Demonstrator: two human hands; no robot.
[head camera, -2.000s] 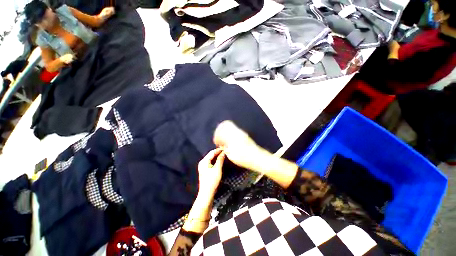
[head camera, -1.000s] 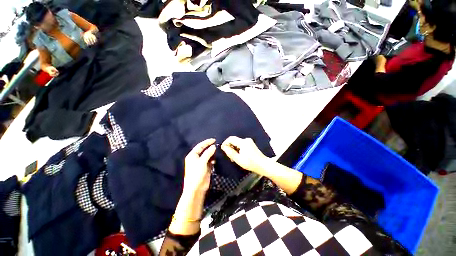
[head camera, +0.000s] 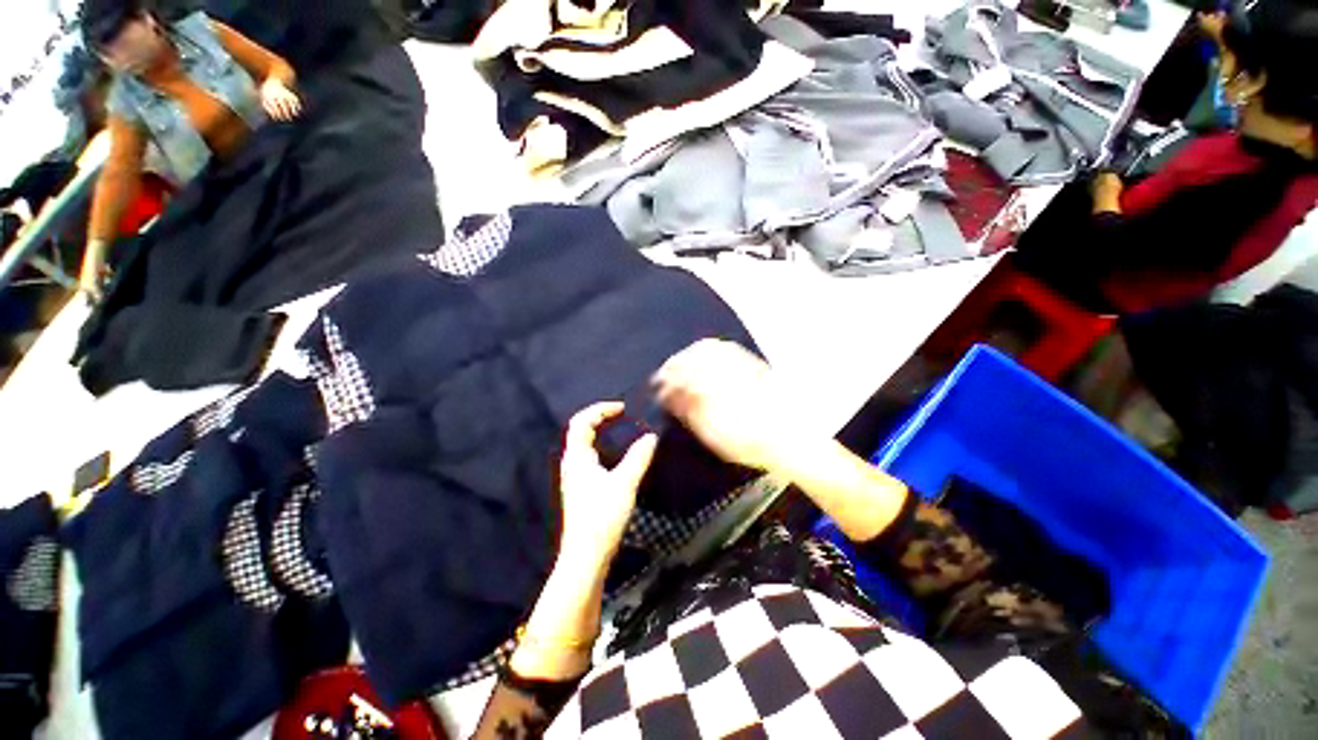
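A dark navy quilted vest (head camera: 477, 362) lies flat in front of me, with small checked lining at its neck and armhole. My left hand (head camera: 600, 470) pinches a bit of the vest's dark fabric between thumb and fingers near the vest's right side. My right hand (head camera: 716, 402) is just right of it, over the vest, its fingers bent and slightly blurred. Whether the right fingers hold a needle or thread is too small to tell. A red dish (head camera: 354, 708) with small white and dark bits sits at the bottom edge.
More navy vests (head camera: 188, 578) lie to the left. A blue bin (head camera: 1156, 535) with dark cloth stands at the right below the table edge. Grey garments (head camera: 810, 159) and black-and-cream pieces (head camera: 636, 65) lie at the back. One person (head camera: 181, 101) works at upper left, another (head camera: 1214, 217) at right.
My hands were close together at the fingertips a second ago. Now my right hand is slightly higher and turned over, and my left hand pinches up dark fabric. The person at upper left has reached down.
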